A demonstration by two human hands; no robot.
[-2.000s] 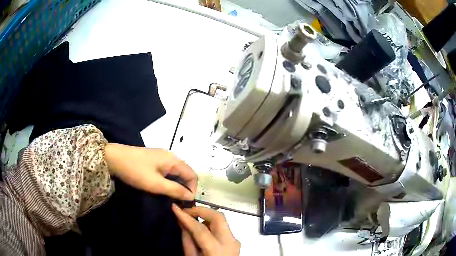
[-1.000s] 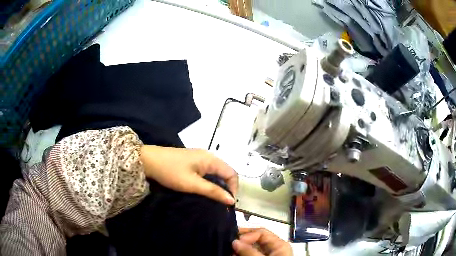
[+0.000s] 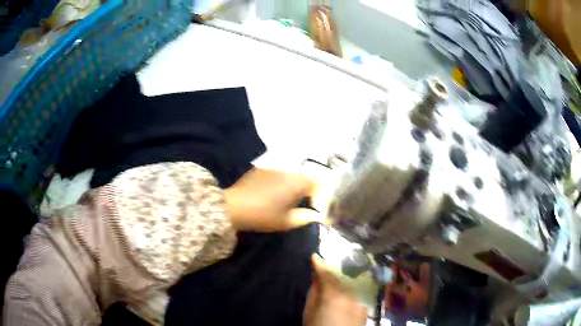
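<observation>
The black garment panel (image 3: 191, 130) lies on the white table, and its near part (image 3: 248, 280) hangs down towards me. My left hand (image 3: 274, 198), in a floral cuff, pinches the cloth's right edge close to the machine's needle area. My right hand (image 3: 334, 296) is at the bottom, blurred and partly cut off, with fingers at the same cloth edge just below. The cream-white sewing machine head (image 3: 395, 172) stands right of my left hand. The needle and presser foot cannot be made out.
A blue perforated basket (image 3: 57, 95) stands at upper left. A phone (image 3: 408, 290) with a lit reddish screen lies under the machine arm, beside a dark shiny bundle (image 3: 455, 293). Grey cloth (image 3: 474, 44) is piled at upper right. A person's hand (image 3: 323, 28) shows at the top.
My left hand has moved with the cloth edge up and right, closer to the needle area. My right hand has come up beside the edge. The camera view has shifted and blurred.
</observation>
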